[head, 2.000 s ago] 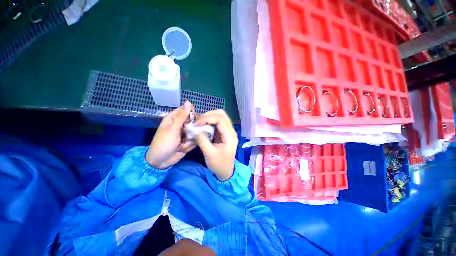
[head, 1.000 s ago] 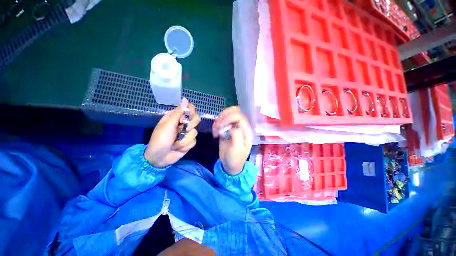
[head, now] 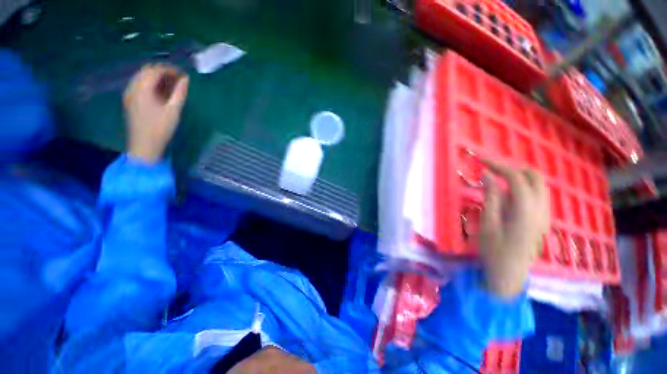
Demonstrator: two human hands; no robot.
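My right hand (head: 512, 223) is blurred over the upper red compartment tray (head: 455, 91), fingers apart, with nothing visible in it. A thin shiny ring (head: 469, 168) shows in a pocket of the second row, right beside its fingertips. Another ring (head: 470, 219) sits in the pocket below, and several more line the front row, partly hidden by the hand. My left hand (head: 153, 113) is raised over the green bench at the left, fingers curled; blur hides whether it holds anything. The white bottle (head: 301, 166) stands on the grey strip (head: 238, 169) with its round lid open.
A white cloth or tag (head: 218, 57) lies on the green bench near my left hand, with small shiny pieces behind it. White sheets (head: 395, 172) stick out under the tray. More red trays (head: 486, 33) stand behind. A blue bin (head: 552, 347) is at the lower right.
The view has shifted. My right hand has moved from the front of my body to over the tray; my left hand has moved far left. A ring now shows in a second-row pocket.
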